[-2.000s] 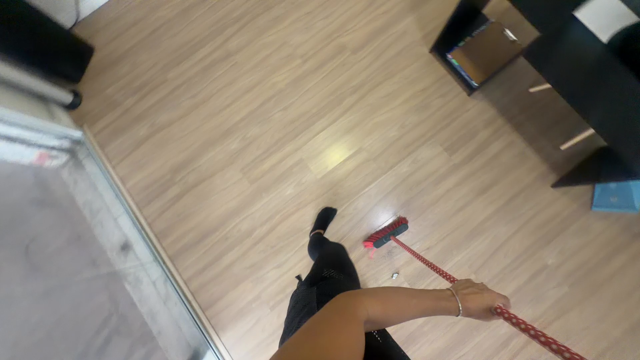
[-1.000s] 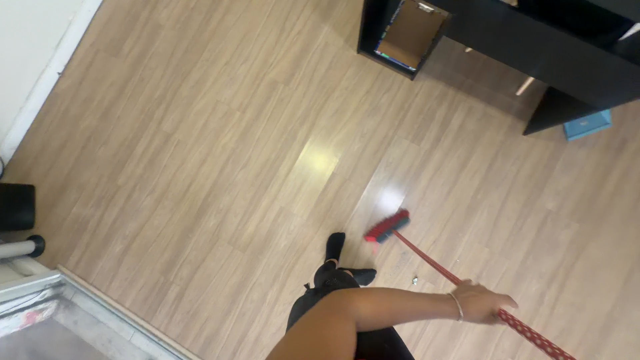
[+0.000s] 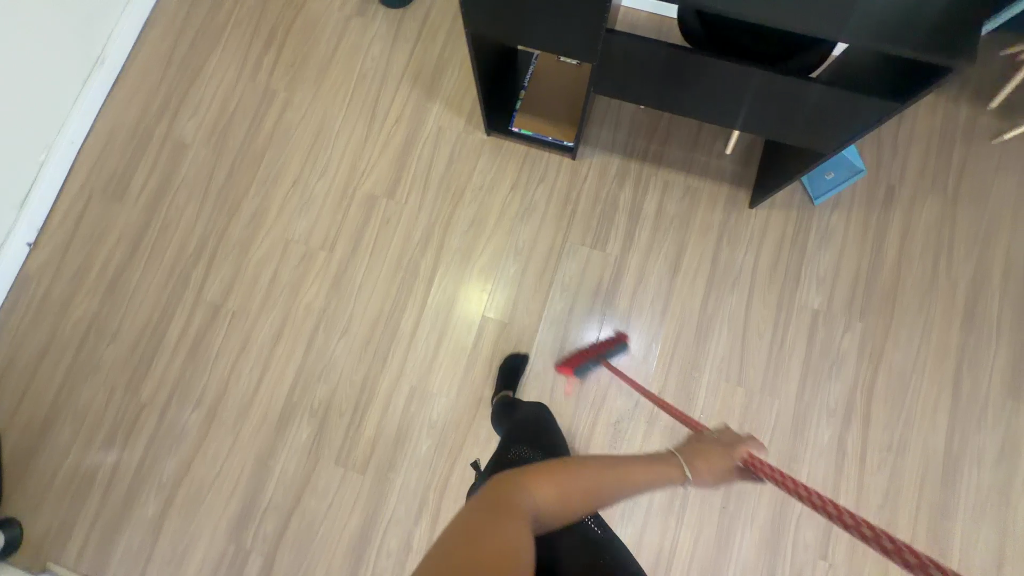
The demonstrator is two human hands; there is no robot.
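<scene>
My left hand (image 3: 722, 456) is closed around the red patterned handle (image 3: 832, 506) of a broom, with a thin bracelet at the wrist. My left forearm crosses over my dark-clothed legs from the lower middle. Left of the hand and farther up the view, the red and grey broom head (image 3: 592, 354) is at the wood-look floor, slightly blurred. One dark-covered foot (image 3: 511, 375) shows to the left of the broom head. My right hand is out of view, and the handle's upper end runs past the lower right edge.
A black desk (image 3: 688, 84) stands at the top, with a brown clipboard (image 3: 552, 100) in its open side compartment. A blue dustpan (image 3: 834, 174) lies beside the desk's right panel. A white baseboard (image 3: 60, 152) runs along the left wall. Wooden legs (image 3: 1006, 94) show at the upper right.
The view has turned and shifted, with more of the desk and left wall showing. My left hand keeps its hold on the broom handle. Two feet showed one second ago; now one does.
</scene>
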